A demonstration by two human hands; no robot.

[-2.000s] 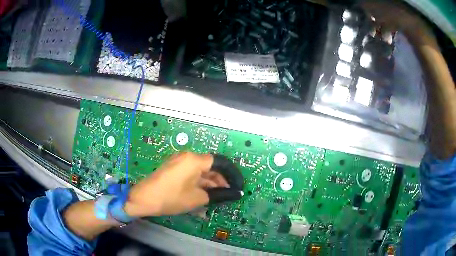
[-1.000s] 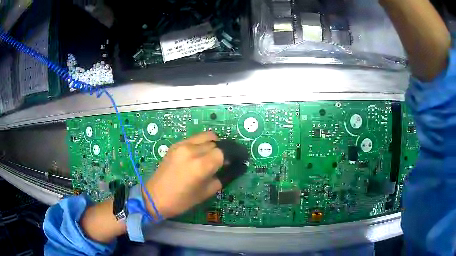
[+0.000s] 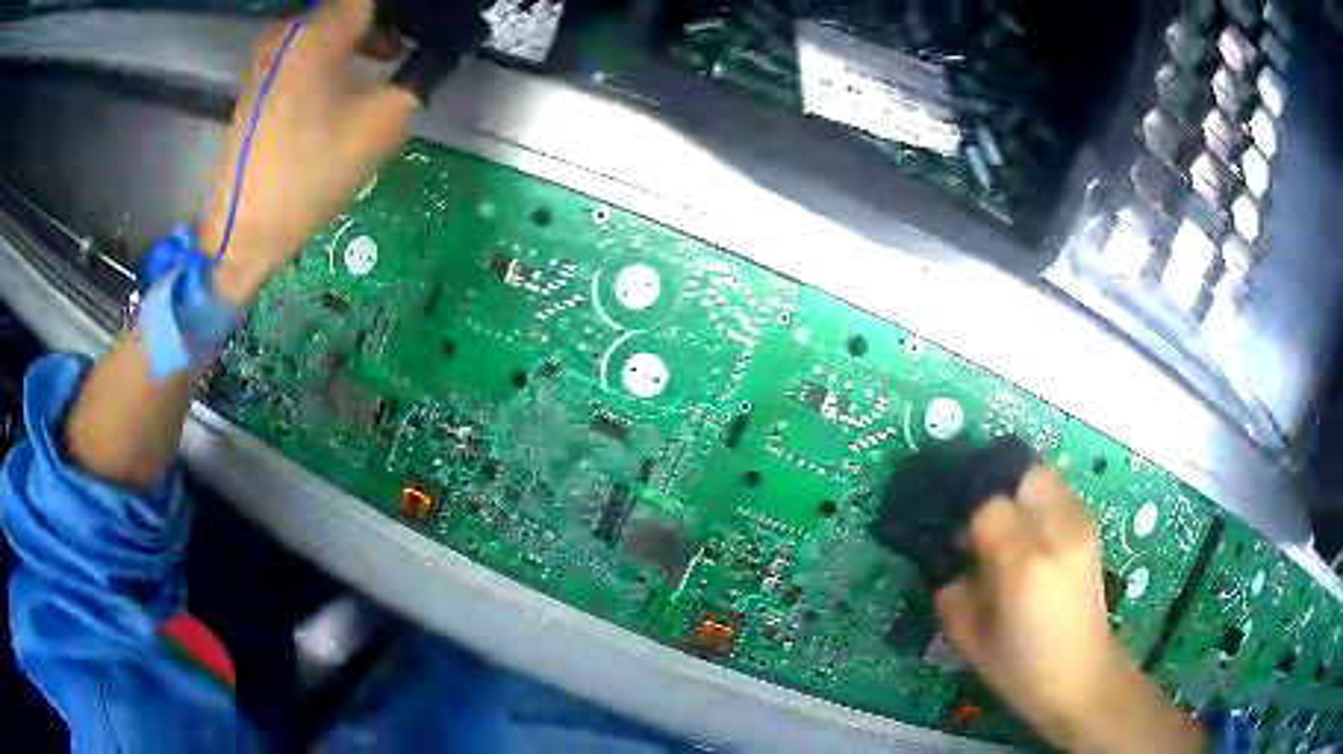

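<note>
Green printed circuit boards (image 3: 494, 354) lie side by side on the conveyor, with white circles on their upper halves. My left hand (image 3: 312, 140) is at the upper left, its black-covered fingertips at the bin of small white connectors (image 3: 523, 27). My right hand (image 3: 1038, 597) is low over a board right of centre, palm down, fingers curled and black-covered at the tips. A pale block (image 3: 938, 642) shows beside its fingers. Blurred dark fingertips hide whether either hand holds a part.
A wide black bin of dark components (image 3: 737, 44) with a white label (image 3: 879, 89) stands behind the metal rail (image 3: 707, 184). A clear tray with silvery block components (image 3: 1208, 148) is at the upper right. A blue cord crosses my left hand.
My left hand has moved from over the boards up and left to the white-connector bin. My right hand has come down from the upper right onto the boards. The view has tilted.
</note>
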